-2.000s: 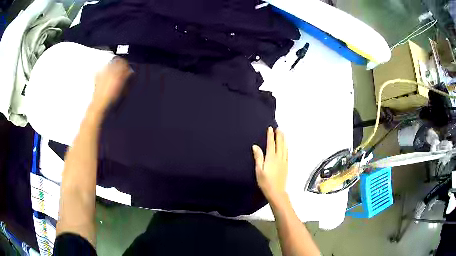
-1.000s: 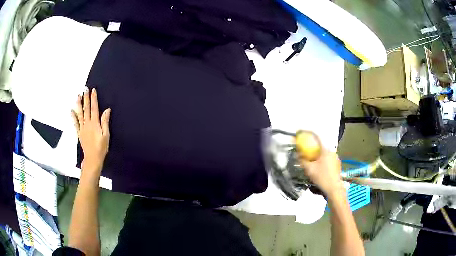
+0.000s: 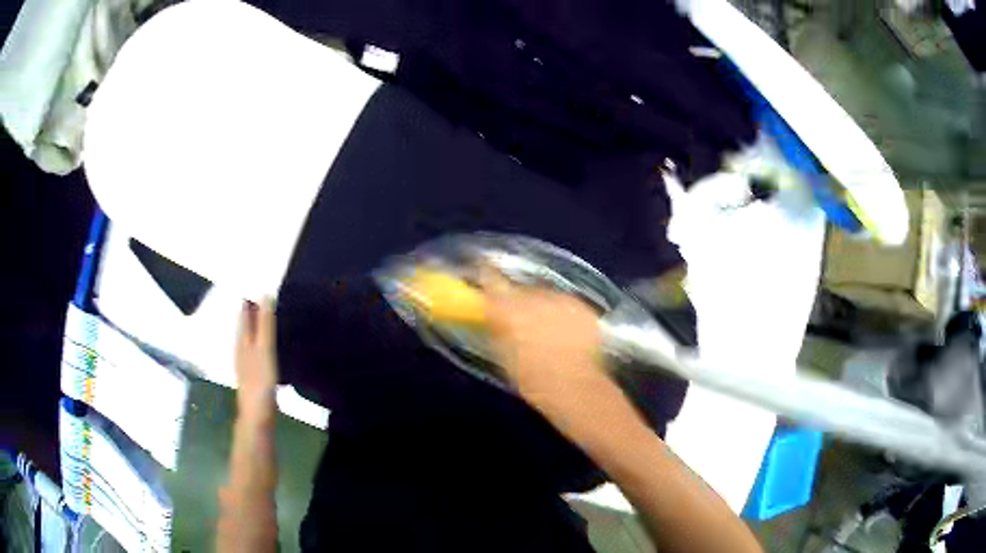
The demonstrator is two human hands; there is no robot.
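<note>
A dark garment panel (image 3: 378, 194) lies flat over the white padded board (image 3: 216, 119), with more dark cloth (image 3: 605, 65) heaped beyond it. My right hand (image 3: 541, 329) is closed on the yellow handle of a steam iron (image 3: 443, 297), blurred, over the middle of the dark panel. The frames do not show whether its plate touches the cloth. A thick white hose (image 3: 800, 394) runs from the iron to the right. My left hand (image 3: 257, 335) is at the near left edge of the panel, blurred and seen narrow; its fingers are unclear.
A white sleeve board (image 3: 811, 119) on a blue base stands at the far right. Beige-grey cloth (image 3: 65, 119) is bundled at the far left. A blue stool (image 3: 787, 470) is below the table's right end, and a cardboard box (image 3: 876, 259) is beyond it.
The iron was picked up from the table's right end by my right hand and has moved left onto the dark panel. My left hand has slid toward the near edge. The view has shifted.
</note>
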